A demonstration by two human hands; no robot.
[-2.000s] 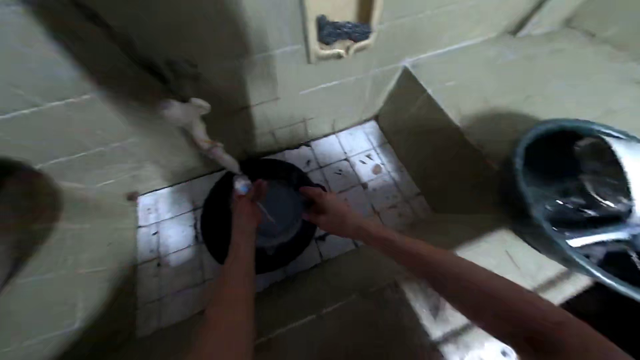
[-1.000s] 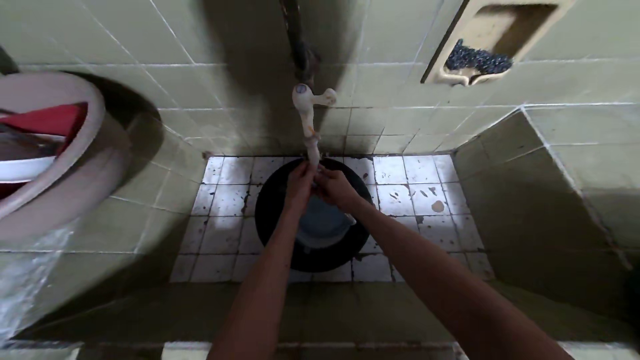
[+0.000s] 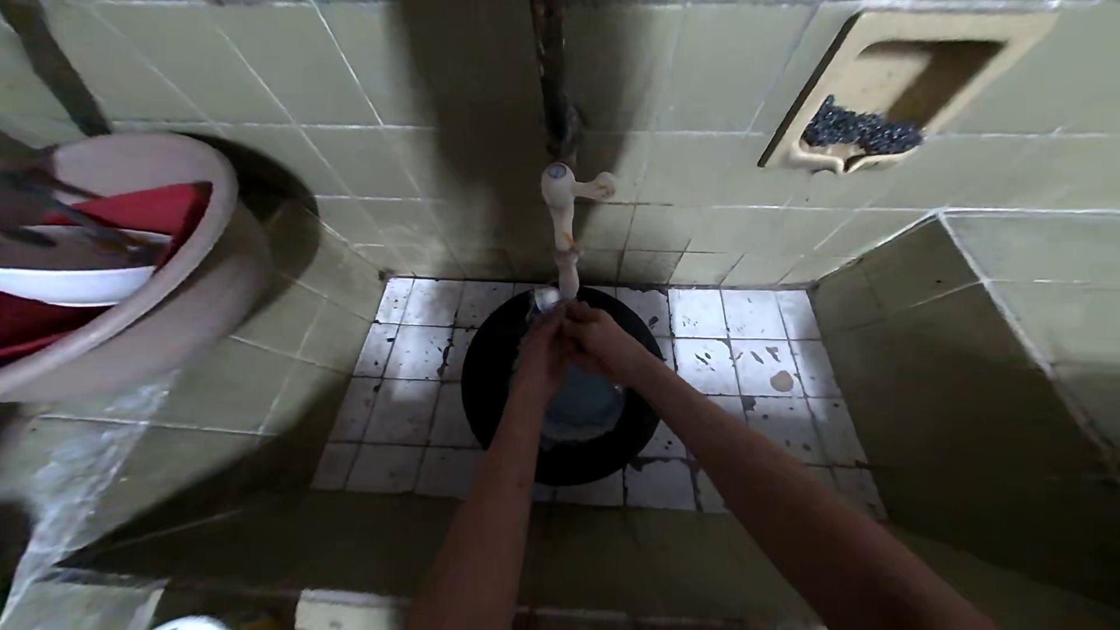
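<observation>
A pale plastic tap (image 3: 563, 210) comes out of the tiled wall, its spout pointing down. Just below the spout my left hand (image 3: 544, 343) and my right hand (image 3: 599, 337) are close together, with bent fingers. A small shiny, clear or whitish thing (image 3: 546, 298) shows at my left fingertips; its kind cannot be told, and the grip is partly hidden. Whether my right hand also holds something is unclear. Under both hands stands a round black basin (image 3: 490, 420) with a bluish-grey content (image 3: 584, 407), perhaps water or a vessel.
White floor tiles (image 3: 411, 359) line the recessed sink. A pinkish plastic tub (image 3: 201, 254) with red cloth (image 3: 157, 210) and other items stands at left. A cream soap holder (image 3: 949, 105) on the wall holds a dark scouring pad (image 3: 862, 129). Raised tiled ledges flank the sink.
Two seconds ago my hands were apart over the basin; they have since come together below the spout. The view has swung left, bringing the pinkish tub in and taking the dark green tub out.
</observation>
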